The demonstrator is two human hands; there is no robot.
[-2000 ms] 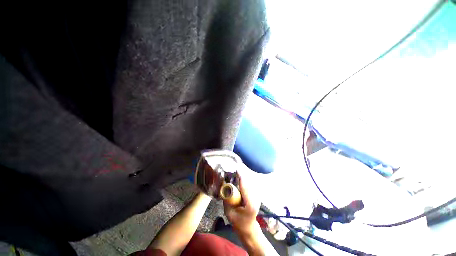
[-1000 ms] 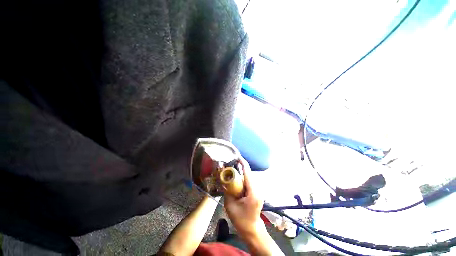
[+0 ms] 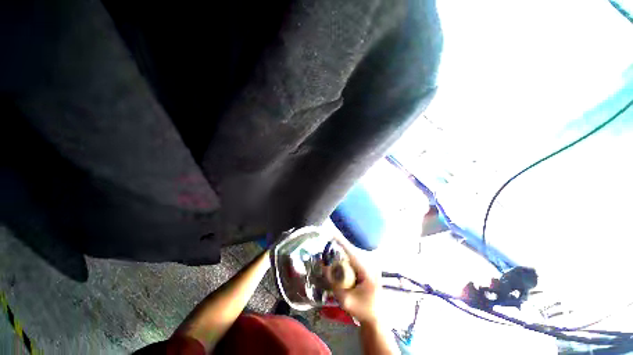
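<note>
A large dark grey jacket (image 3: 298, 90) fills the left and upper middle of the view, hanging or laid with its lower edge over the floor. My right hand (image 3: 359, 290) is closed on the tan handle of a steam iron (image 3: 298, 267), at the jacket's lower edge. The iron's metal rim and soleplate edge show. My left forearm reaches up from the bottom to behind the iron; my left hand is hidden there by the iron and cloth. A blue padded arm (image 3: 361, 218) shows right of the iron.
A bright white table surface (image 3: 444, 277) lies at the right, partly overexposed. Black hoses (image 3: 472, 305) and a dark clump (image 3: 510, 286) lie on it. A thin cable (image 3: 538, 163) curves at the upper right. Grey floor (image 3: 132, 298) with yellow-black tape (image 3: 15, 324) shows at lower left.
The jacket now reaches further right in view, and more floor shows at lower left. The iron sits slightly lower and further right in view, still in my right hand.
</note>
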